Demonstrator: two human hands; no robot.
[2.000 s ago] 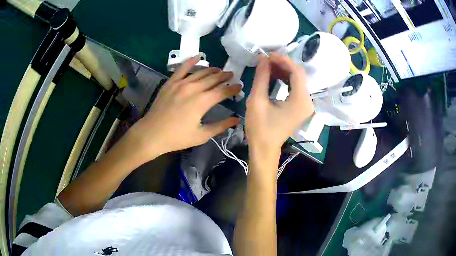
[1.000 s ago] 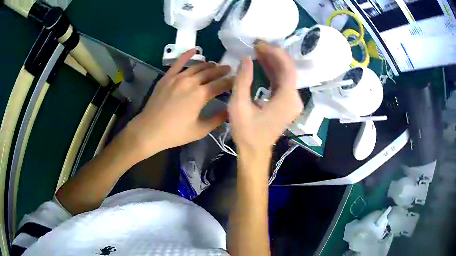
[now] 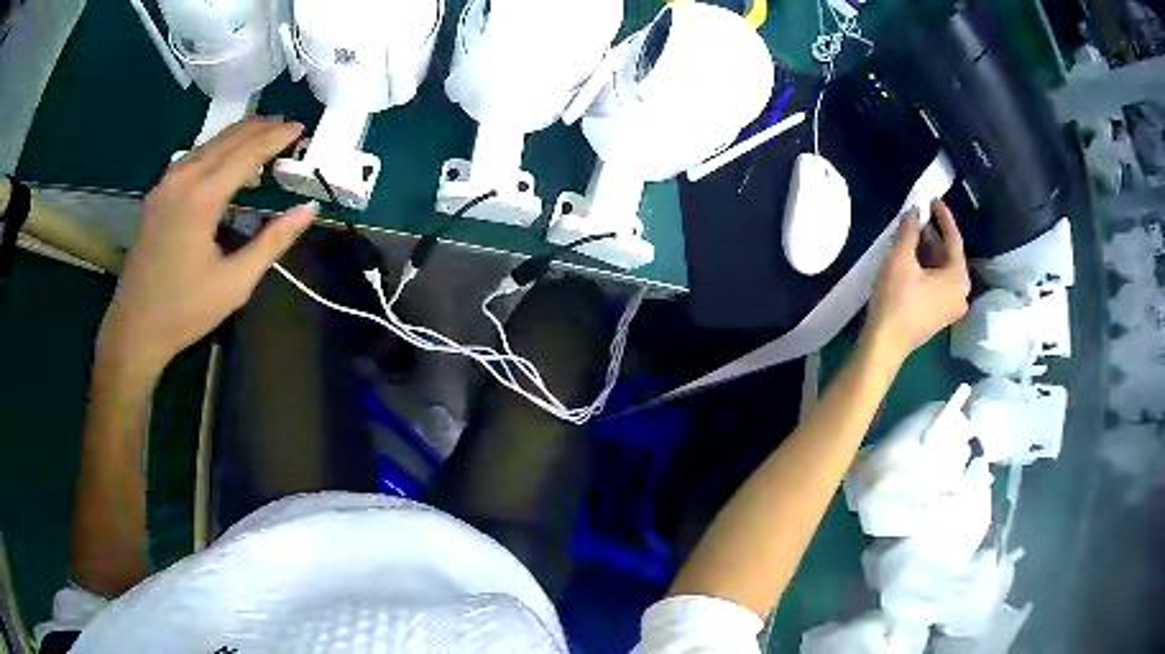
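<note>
White dome cameras stand in a row on the green bench mat, with black pigtails hanging over the front edge. My left hand is at the leftmost camera, fingers and thumb apart around its bracket area; the hand partly hides the bracket, and no grip shows. My right hand has thumb and fingers closed on the white label strip close to the black machine at the right. The strip hangs down towards my lap. Whether a label is at the fingertips cannot be seen.
A white mouse lies on a black pad between the cameras and the strip. White cables hang from the bench edge over my legs. More white cameras lie on the green surface at the right. Blue plastic shows below.
The view has shifted right and down. My right hand has left the cameras and moved right to the strip. My left hand has moved left along the row.
</note>
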